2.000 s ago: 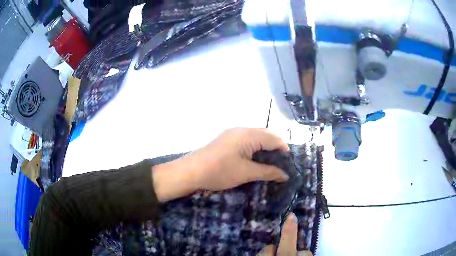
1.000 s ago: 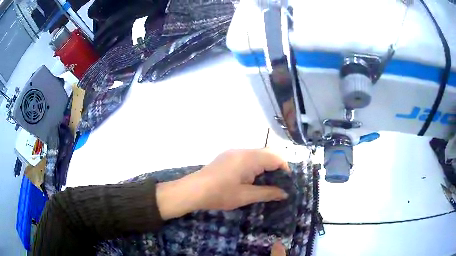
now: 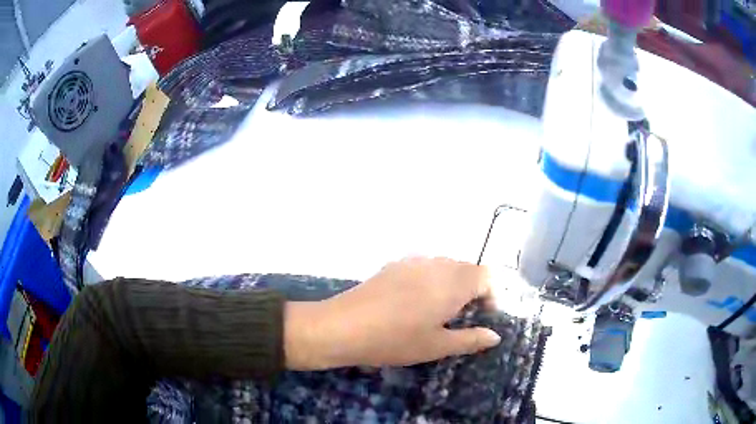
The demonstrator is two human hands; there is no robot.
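Note:
A fuzzy plaid garment piece (image 3: 331, 393) lies on the white table below the machine head (image 3: 572, 166). A dark tooth-like zip strip (image 3: 540, 364) runs along its right edge. My left hand (image 3: 398, 315), in a dark ribbed sleeve, grips a fold of the plaid cloth between thumb and fingers, just left of the presser foot area (image 3: 551, 291). The needle itself cannot be made out against the glare. My right hand is out of the picture.
Stacked dark plaid pieces (image 3: 414, 74) curve along the table's far side. A grey fan box (image 3: 83, 99), a red container (image 3: 166, 35) and a blue bin (image 3: 16, 248) stand at left. A pink item (image 3: 628, 12) is above the machine head.
The view has shifted, so the machine head appears further right and more from its end. My right hand's fingertips have left the picture. My left hand still grips the cloth.

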